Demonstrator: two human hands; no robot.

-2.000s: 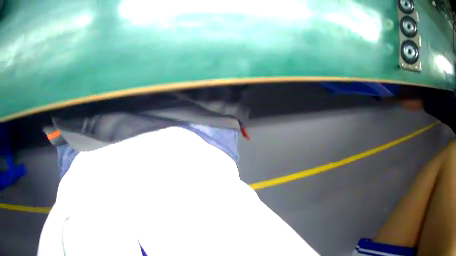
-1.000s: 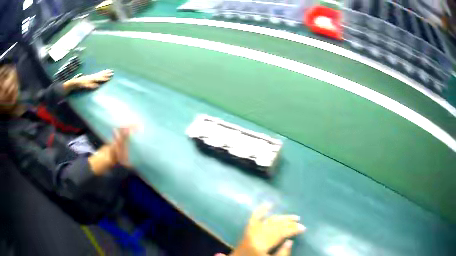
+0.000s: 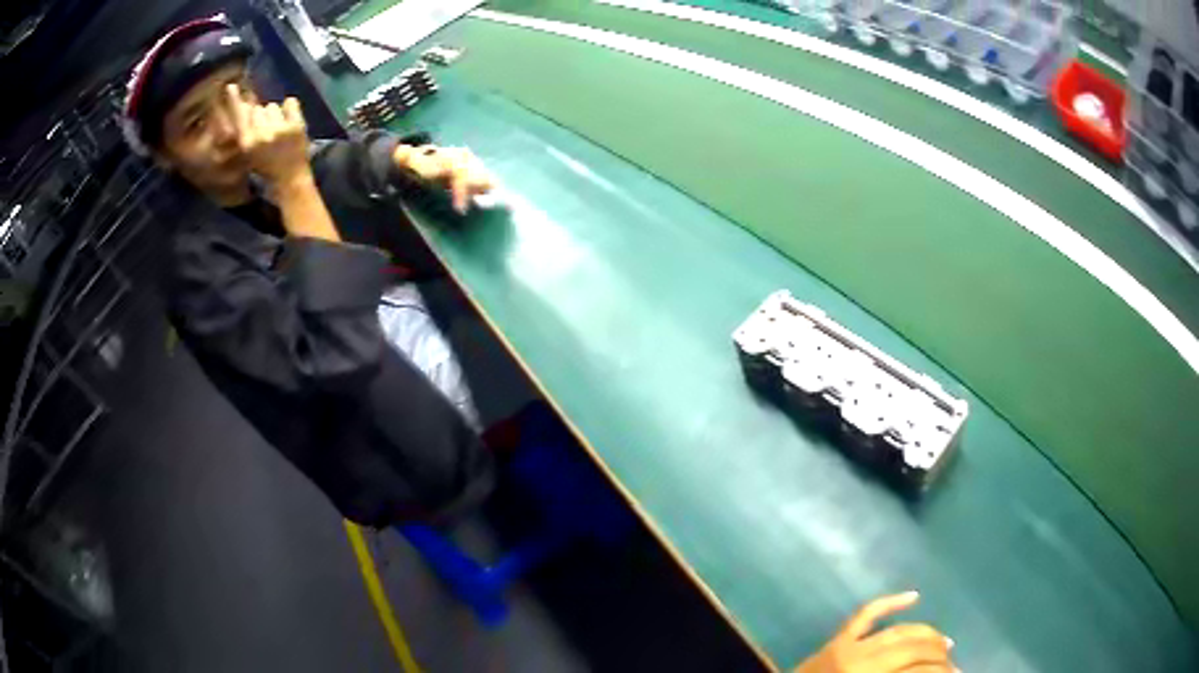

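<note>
A silver-white metal bracket assembly (image 3: 852, 381) lies plate up on the green bench (image 3: 631, 381), right of centre. Its long side runs from upper left to lower right, with dark round parts under the scalloped near edge. My left hand (image 3: 884, 644), by its position, shows at the bottom edge, cut off by the frame. Its fingers are apart and hold nothing visible. It is below the assembly and not touching it. My right hand is not in view.
Another person (image 3: 316, 302) sits at the left, one hand raised to the face, the other over the bench. More assemblies (image 3: 392, 97) lie beyond. A red bin (image 3: 1089, 111) and parts trays (image 3: 940, 33) stand at the back. A blue stool (image 3: 493, 585) is below.
The view has swung, so the assembly appears further right. The other person's near hand has risen from the bench to the face. My visible hand appears lower and is more cut off.
</note>
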